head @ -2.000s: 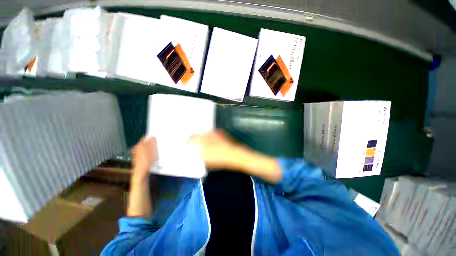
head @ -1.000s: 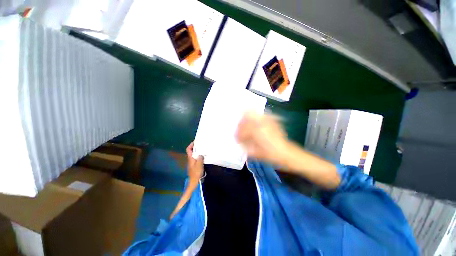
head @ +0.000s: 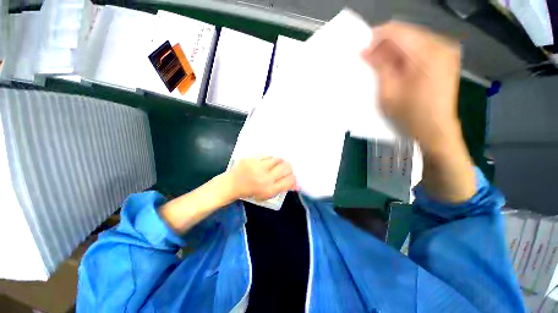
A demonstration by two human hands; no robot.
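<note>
A large plain white sheet-like piece (head: 318, 104) spreads in front of my body, up towards the conveyor side. My right hand (head: 416, 79), raised and blurred, grips its upper right edge. My left hand (head: 263, 177) is closed at its lower left, on a white piece near my chest whose edge shows below the fingers. Whether this lower piece is a tray or an insert, I cannot tell. The sheet hides most of it.
A box lid with an orange-and-black picture (head: 177, 58) and a plain white box base (head: 240, 70) stand at the back. Ribbed white stack (head: 79, 165) at left. Lettered boxes (head: 390, 165) right of the sheet, more (head: 532, 244) at lower right. Brown carton (head: 55, 287) at lower left.
My right hand has moved up and right, pulling a white sheet out wide from the white piece. My left hand has come up over the piece's lower edge. The camera view has turned.
</note>
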